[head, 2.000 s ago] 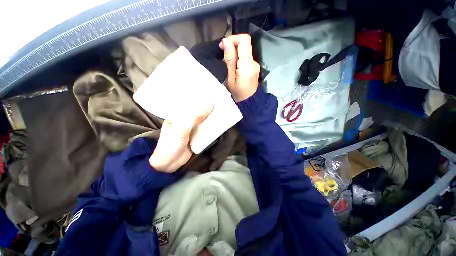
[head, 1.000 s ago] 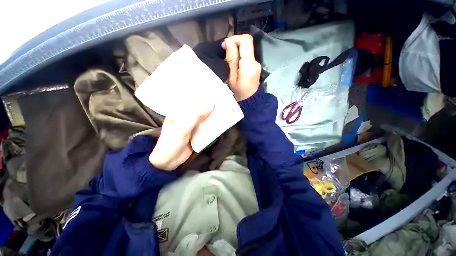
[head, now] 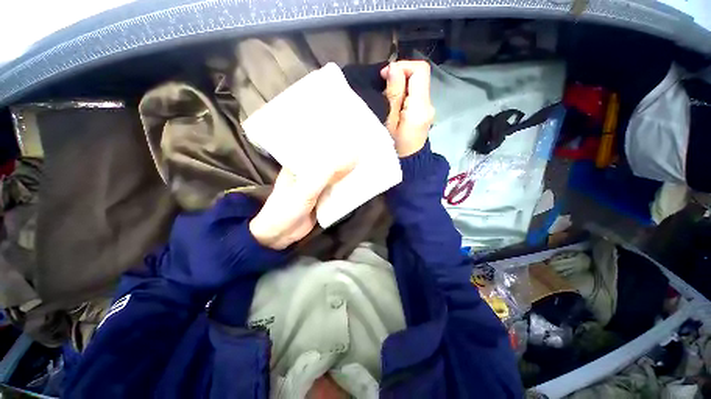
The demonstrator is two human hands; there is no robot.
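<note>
A cream-white patch piece (head: 331,132) lies over my lap, tilted, its fine detail washed out by brightness. My left hand (head: 300,203) holds its lower edge, with part of the fingers hidden by glare or cloth. My right hand (head: 409,105) is beside the piece's right side, thumb and fingers pinched on the edge of a dark strip (head: 368,82) that shows behind the piece. The crumpled olive-brown garment (head: 206,148) lies under and left of the piece.
The white machine table's edge with ruler marks (head: 234,22) curves across the top. A flat brown panel (head: 93,203) lies at left. A pale green bag (head: 499,109) with a black strap is at right. A grey-rimmed container (head: 624,347) of cloth and plastic stands lower right.
The view has shifted, so my hands and the cloth appear further right and more table edge shows. Both hands keep nearly the same hold.
</note>
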